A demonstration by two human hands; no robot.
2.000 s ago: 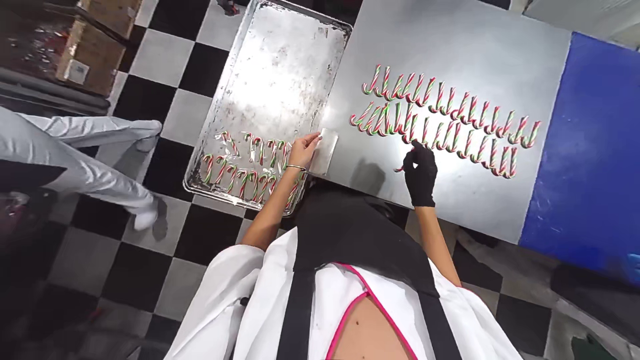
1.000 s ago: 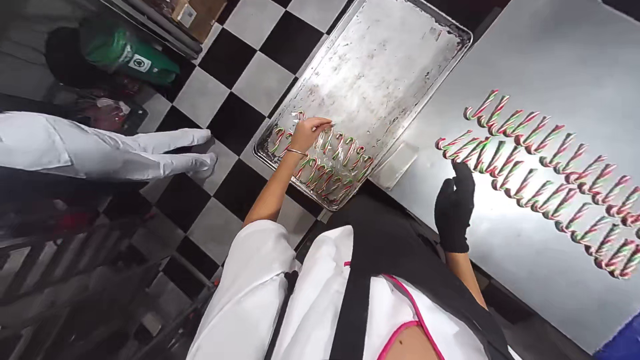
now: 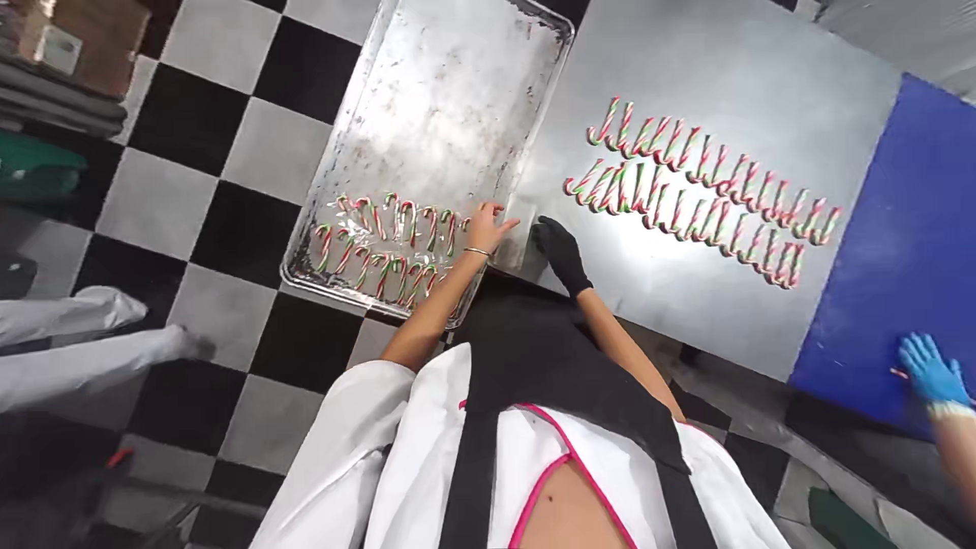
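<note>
My bare left hand (image 3: 490, 226), a bracelet at its wrist, is over the right edge of a metal sheet tray (image 3: 450, 99), its thumb and fingers apart; nothing shows in it. My right hand (image 3: 558, 248), in a black glove, rests low on the metal table just right of a stack of clear plastic sleeves (image 3: 520, 232); whether it pinches anything I cannot tell. Wrapped candy canes (image 3: 381, 274) lie in two rows at the tray's near end. Two slanting rows of bare red, white and green candy canes (image 3: 717, 179) lie on the table beyond my right hand.
A blue mat (image 3: 877, 229) covers the table's right end, where another person's blue-gloved hand (image 3: 932, 370) rests near a small red piece. Another person's white-trousered legs (image 3: 69, 343) are on the checkered floor at left. A cardboard box (image 3: 91, 42) is at upper left.
My left hand has moved from above the candy canes in the tray to its right edge. My right hand has moved left, away from the candy rows, toward the sleeves. The view has swung.
</note>
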